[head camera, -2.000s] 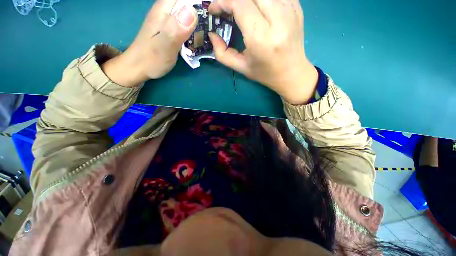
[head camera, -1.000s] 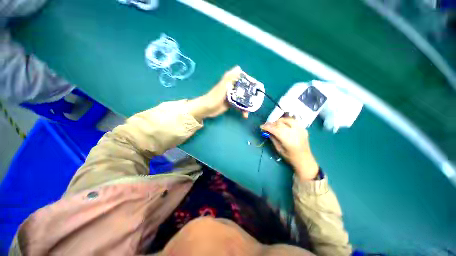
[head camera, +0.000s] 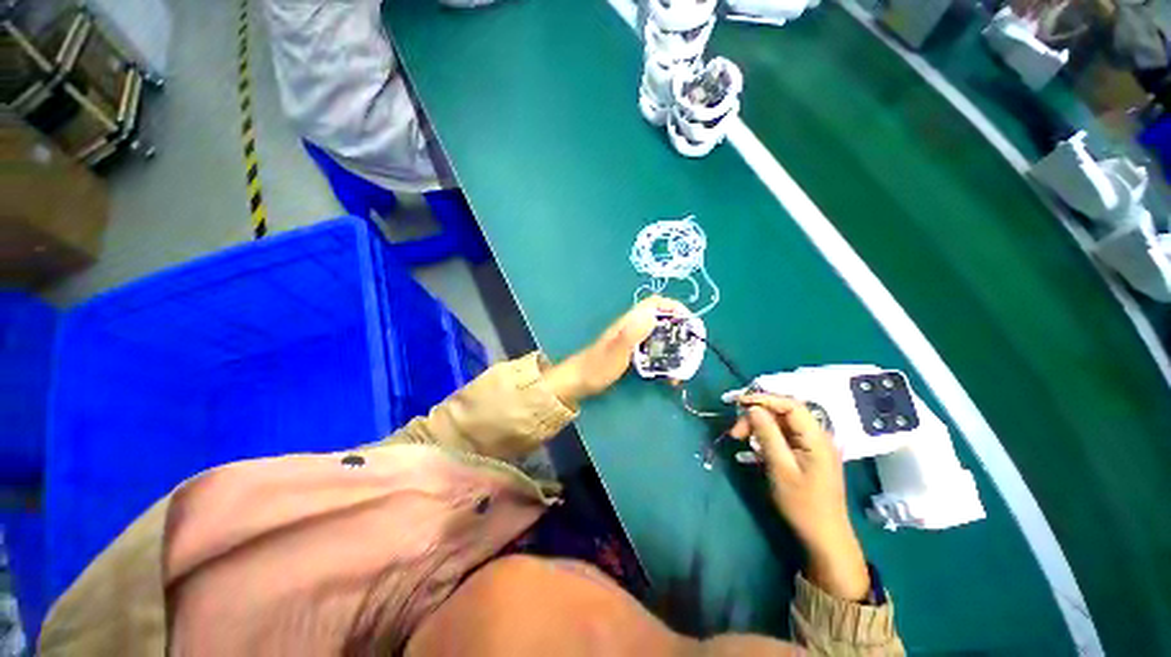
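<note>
My left hand (head camera: 619, 349) holds the round lower housing (head camera: 672, 344), a small white cup with a dark circuit board facing up. My right hand (head camera: 794, 469) has its fingers on thin wire leads (head camera: 722, 436) beside the white camera housing (head camera: 837, 408), which lies on the green bench. The housing has a dark square face (head camera: 885, 403) with lens and lights. A black wire runs from the circuit board towards the housing. Small plug ends hang below my right fingertips. The exact finger contact is too small to tell.
A loose pile of pale sealing rings (head camera: 669, 249) lies beyond my left hand. Stacked round covers (head camera: 695, 96) stand near the white belt edge (head camera: 835, 244). A white mounting bracket (head camera: 927, 486) adjoins the housing. A large blue bin (head camera: 225, 372) is at left. A person's grey sleeve (head camera: 349, 96) shows at upper left.
The view has swung left, bringing the blue bin and the stacked covers into sight. My left hand still holds the round housing; my right hand stays at the wires, fingers slightly shifted.
</note>
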